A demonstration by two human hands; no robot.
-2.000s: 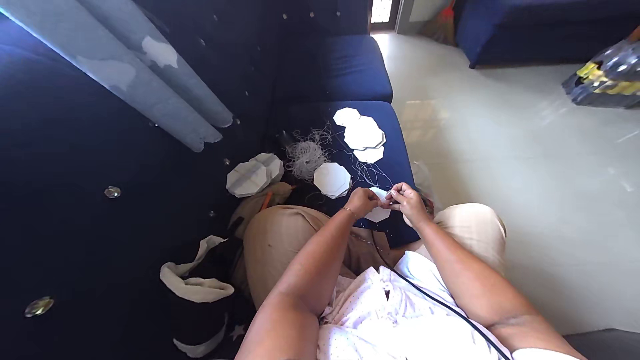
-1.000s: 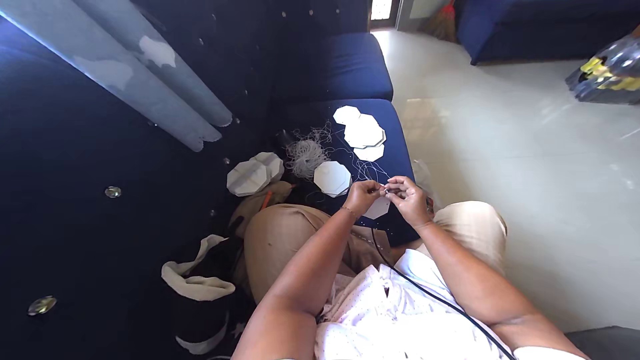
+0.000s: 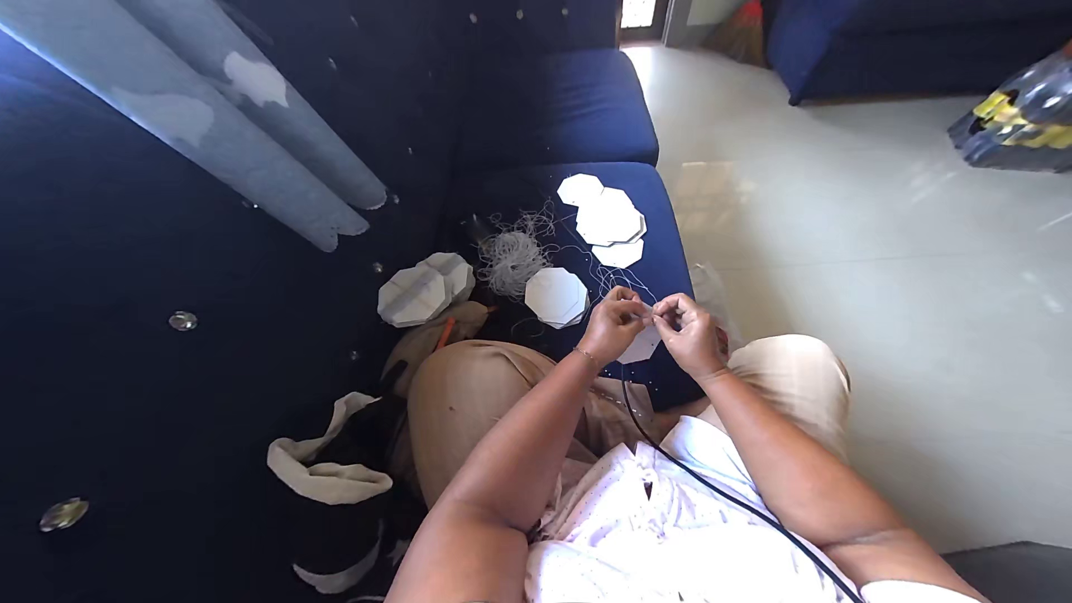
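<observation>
My left hand [image 3: 618, 322] and my right hand [image 3: 688, 333] meet fingertip to fingertip over the blue sofa seat. Between them hangs a white octagonal card [image 3: 641, 345], pinched at its upper edge; thin string seems to be at the fingertips, though too small to tell clearly. Loose white string [image 3: 618, 275] runs from there toward a tangled heap of string [image 3: 512, 258]. Left of my hands lies a small stack of octagonal cards [image 3: 556, 296]. Beyond them is a larger pile of white cards [image 3: 609, 218]. More octagonal pieces [image 3: 414, 295] rest against the sofa back.
The blue sofa seat [image 3: 662, 218] ends at a tiled floor [image 3: 837, 251] on the right. A black cable [image 3: 712, 481] crosses my shirt. Black and cream fabric [image 3: 327, 481] lies at the left. Wrapped bottles [image 3: 1017, 117] and another blue sofa [image 3: 904, 50] stand across the floor.
My hands have shifted slightly and stay close together at the card. My right fingers have changed their pose. The piles and the string heap look unmoved.
</observation>
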